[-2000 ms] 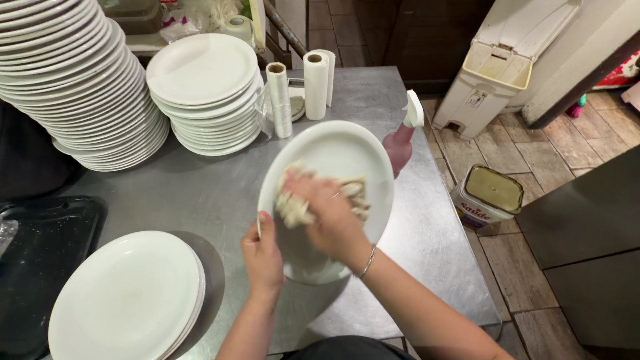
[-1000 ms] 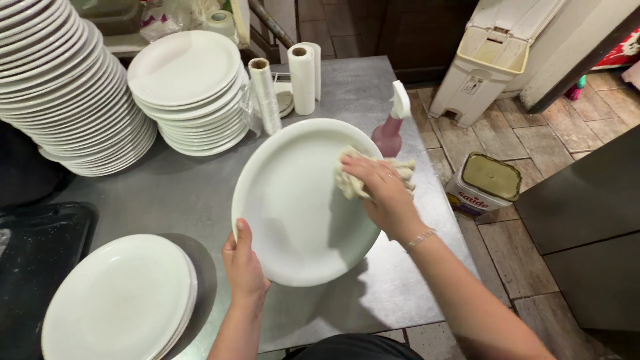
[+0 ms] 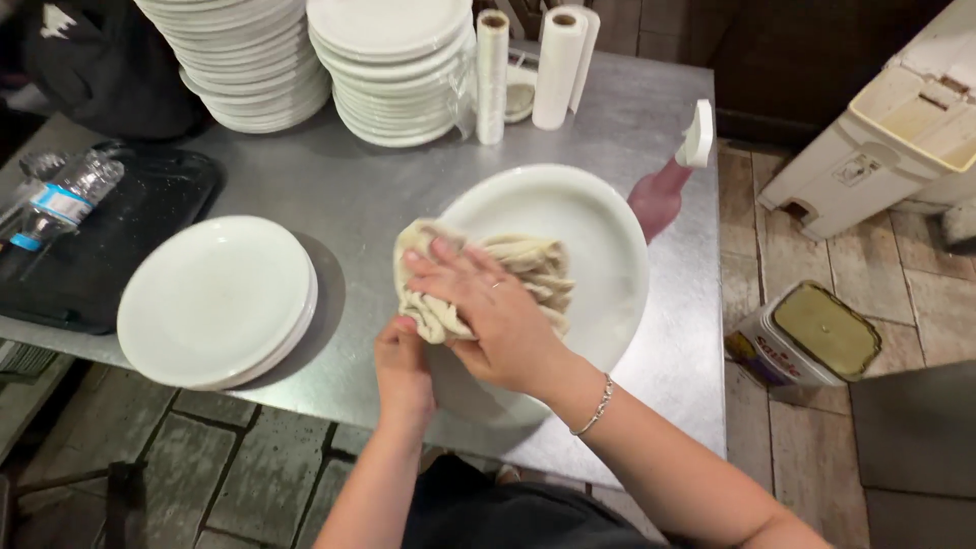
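Note:
A white oval plate [image 3: 602, 267] is held above the steel table in front of me. My left hand [image 3: 404, 366] grips its left edge, with the thumb up at the rim and the fingers hidden beneath. Spread over a crumpled beige cloth [image 3: 534, 267], my right hand [image 3: 488, 313] presses it against the plate's left side and rim. Part of the cloth bunches on the plate's middle. To the left, a low stack of white plates [image 3: 217, 301] rests near the table's front edge.
Tall stacks of white plates [image 3: 252, 69] [image 3: 393, 76] stand at the back, beside a roll of plastic film [image 3: 492, 84] and a white roll [image 3: 557, 72]. A pink spray bottle [image 3: 659, 198] is right of the plate. A black tray [image 3: 145, 206] holds a plastic bottle [image 3: 69, 198].
My right hand and the cloth have moved from the plate's right side to its left rim. My left hand still holds the left edge. The view has shifted.

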